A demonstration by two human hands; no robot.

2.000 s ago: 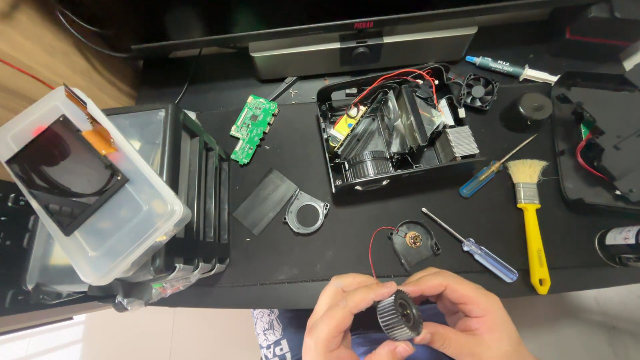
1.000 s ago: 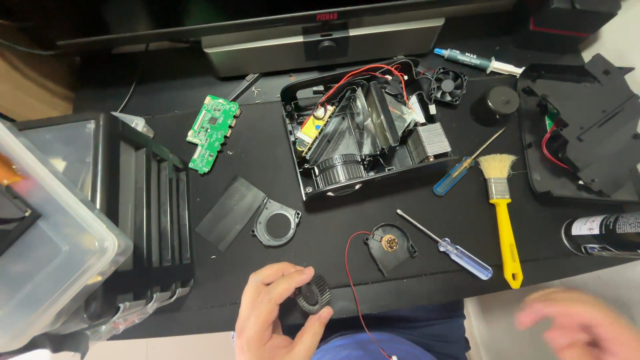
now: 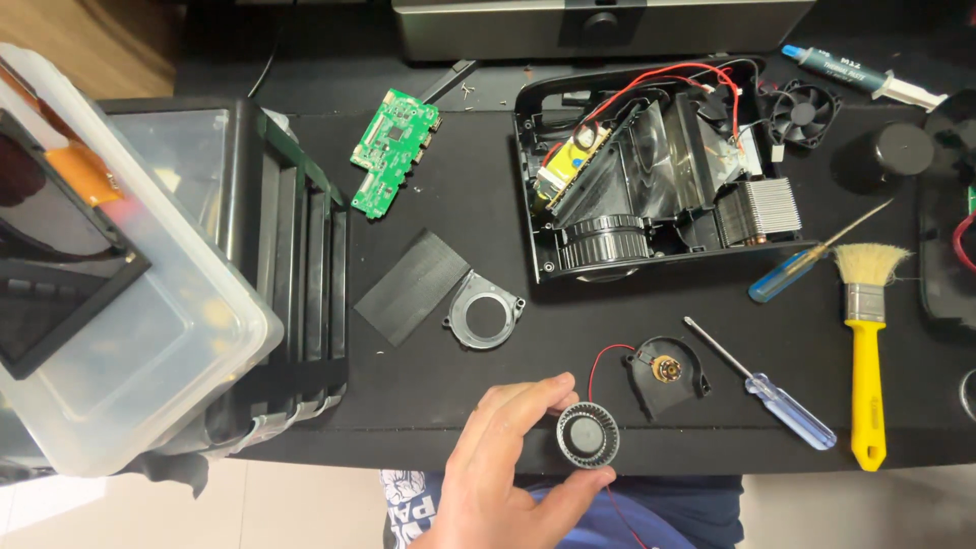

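My left hand (image 3: 507, 473) holds a small black blower fan impeller (image 3: 587, 435) between thumb and fingers at the table's front edge, its open face up. My right hand is out of view. Just behind the impeller lies the blower's motor housing half (image 3: 669, 375), with copper coils and a red wire. The housing cover (image 3: 485, 311) lies further left, beside a black mesh sheet (image 3: 412, 287). A clear-handled screwdriver (image 3: 789, 410) and a yellow-handled brush (image 3: 868, 366) rest to the right.
An opened projector casing (image 3: 610, 267) with a heatsink stands behind. Around it are a small fan (image 3: 803, 113), a blue-handled screwdriver (image 3: 785, 274), a thermal paste syringe (image 3: 846, 70), a black round cap (image 3: 903, 149) and a green circuit board (image 3: 395, 145). Plastic drawers (image 3: 305, 274) carry a clear tray (image 3: 152, 366) at left.
Both hands were at the impeller two seconds ago; then my right hand moved away to the right and has left the view. The left hand has turned the impeller face up.
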